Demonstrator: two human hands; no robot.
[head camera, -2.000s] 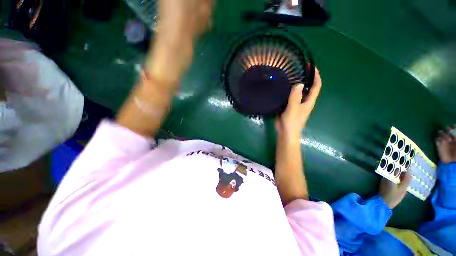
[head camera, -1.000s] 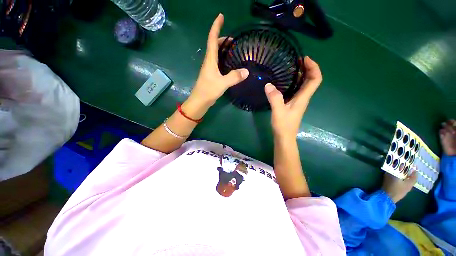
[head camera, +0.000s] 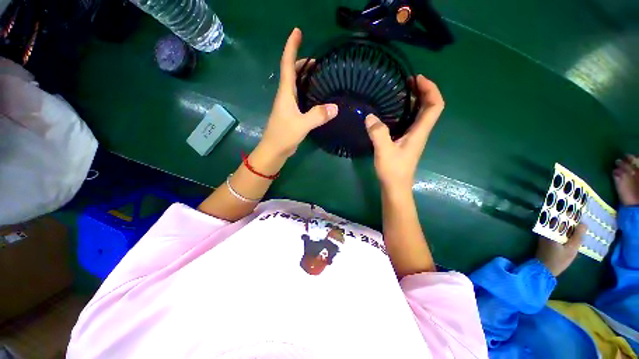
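Note:
A black ribbed fan head (head camera: 356, 77) is held over the green bench in front of me, its smooth dark disc towards me with a small blue light on it. My left hand (head camera: 298, 109) grips its left rim, thumb on the disc, index finger stretched up beside it. My right hand (head camera: 406, 137) grips the right rim, its thumb on the disc near the light. The other fingers of both hands are partly hidden behind the fan. The fan's underside is hidden.
A pale blue-green block (head camera: 211, 130), a dark purple round object (head camera: 174, 55) and a clear bottle (head camera: 186, 22) lie left. A black stand-like part (head camera: 401, 17) lies beyond the fan. At right, a blue-sleeved person holds a label sheet (head camera: 562, 203). A blue stool (head camera: 105, 235) stands lower left.
My left hand has come from the far left onto the fan's left side, uncovering the block and bottle. The orange shine behind the ribs has faded to dark. Both thumbs now rest on the disc.

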